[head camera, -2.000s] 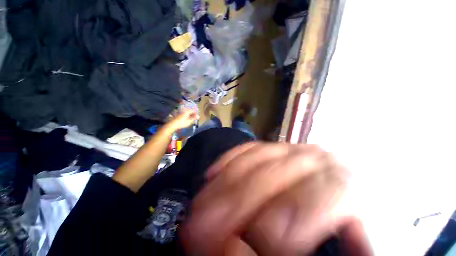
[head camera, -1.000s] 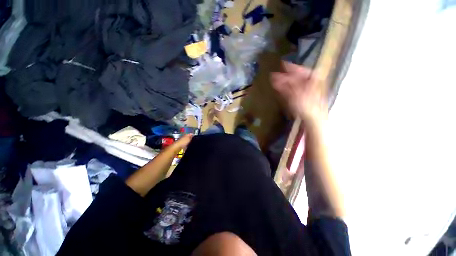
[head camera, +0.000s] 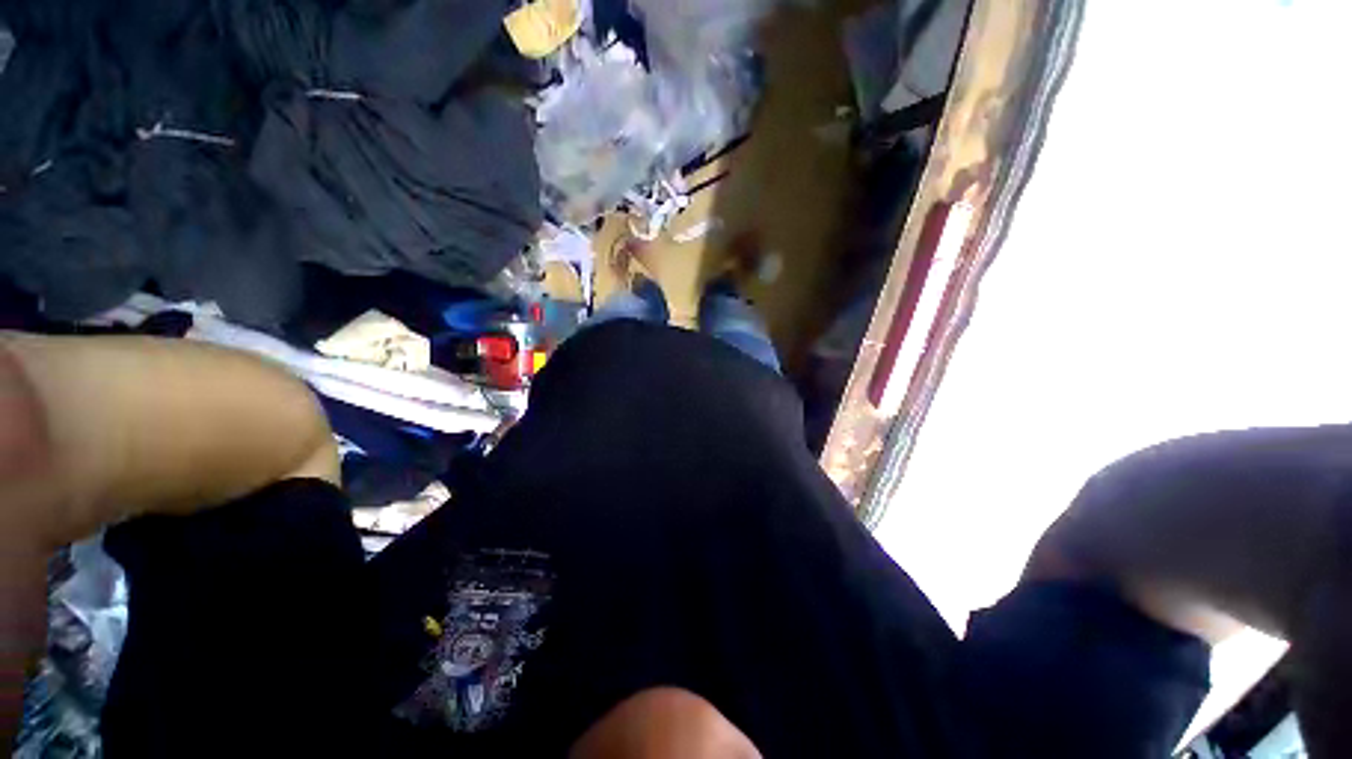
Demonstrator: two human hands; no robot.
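Note:
The fabric lay [head camera: 1186, 252], a bright white surface, fills the right side, its layered edge along the worn wooden table edge [head camera: 971, 111]. A narrow pink-red and white strip [head camera: 919, 304] lies along that edge. Neither of my hands is in the picture. My left forearm is bent and runs out at the left edge. My right arm lies in front of the lay at the lower right and runs out at the right edge. What the hands hold, if anything, is hidden.
Dark cloth bundles [head camera: 401, 163] tied with light strings fill the upper left. Clear plastic wrap and offcuts [head camera: 608, 126] lie on the floor ahead of my feet. A red and silver object [head camera: 504, 356] is left of my body, near a long pale strip [head camera: 401, 393].
My left hand has left my waist and gone out at the left. My right hand has moved from the table edge out of view at the right. The view has shifted.

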